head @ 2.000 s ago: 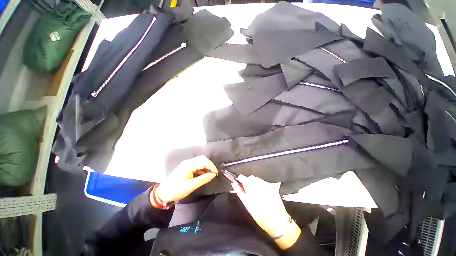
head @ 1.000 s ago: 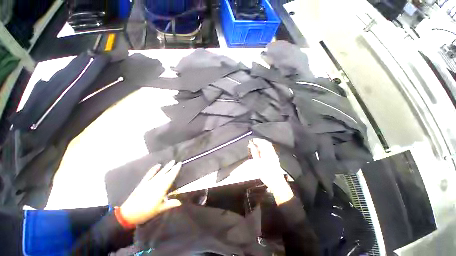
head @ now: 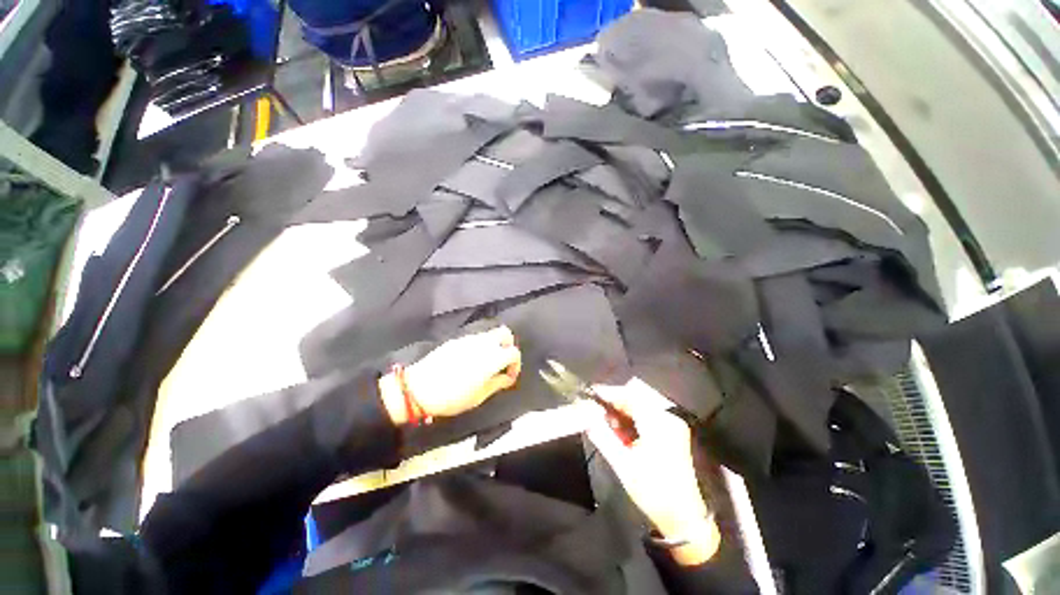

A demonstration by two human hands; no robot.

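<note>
A dark grey zippered panel lies along the near table edge; my left forearm and hand cover part of it and its zipper is hidden. My left hand is curled above the panel, fingers closed together; whether they pinch anything is too blurred to tell. My right hand holds thread snips, metal tips parted and pointing toward my left hand, with a gap between. A large heap of dark panels lies beyond both hands.
Layered zippered panels lie on the left of the white table. A slatted white basket with dark pieces is below right. A blue bin and a seated person's blue clothing are beyond the table. A metal-topped bench stands right.
My left hand has moved right and closed from lying flat. My right hand has come nearer, and the snips now show in it. The view has shifted; the near panel's zipper no longer shows.
</note>
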